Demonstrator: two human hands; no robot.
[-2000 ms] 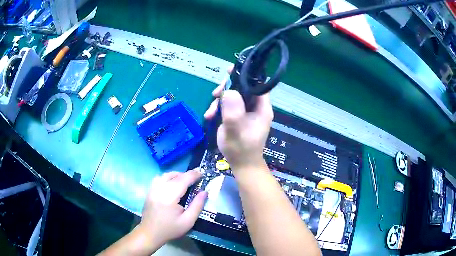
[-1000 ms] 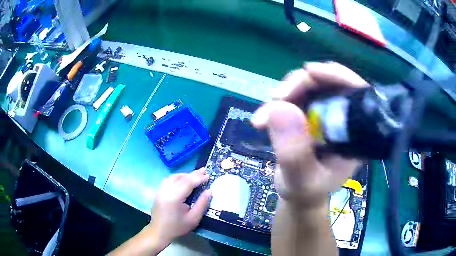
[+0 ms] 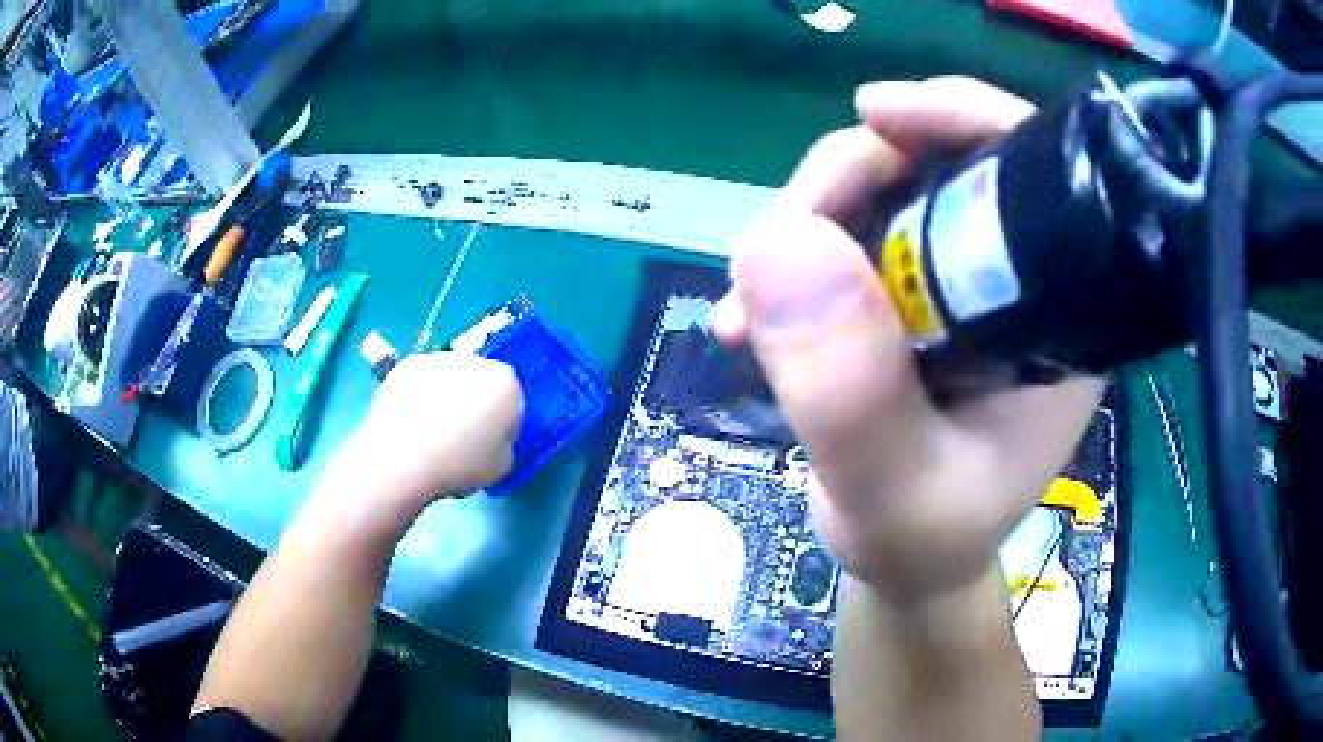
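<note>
My right hand (image 3: 885, 348) is shut on the black electric screwdriver (image 3: 1037, 239), which has white and yellow labels, held above the laptop and tilted sideways. My left hand (image 3: 443, 420) is at the blue screw tray (image 3: 549, 389) and covers its left part; its fingertips are hidden, so I cannot tell whether they hold a screw. The open laptop chassis (image 3: 578, 609) lies on the bench with the motherboard (image 3: 769, 565) inside. The battery (image 3: 704, 380) is partly hidden behind my right hand. The orange flat cable (image 3: 1071, 502) shows right of my right wrist.
Left of the tray lie a green bar (image 3: 316, 380), a tape roll (image 3: 235, 400) and a clear box (image 3: 267, 297). Tweezers (image 3: 1169, 423) lie right of the laptop. The screwdriver's thick cable (image 3: 1233, 420) hangs at the right. A metal rail (image 3: 551, 196) runs behind.
My left hand has moved from the laptop's left edge up to the blue tray. My right hand first swung the screwdriver from upright to sideways, and it is now slightly higher.
</note>
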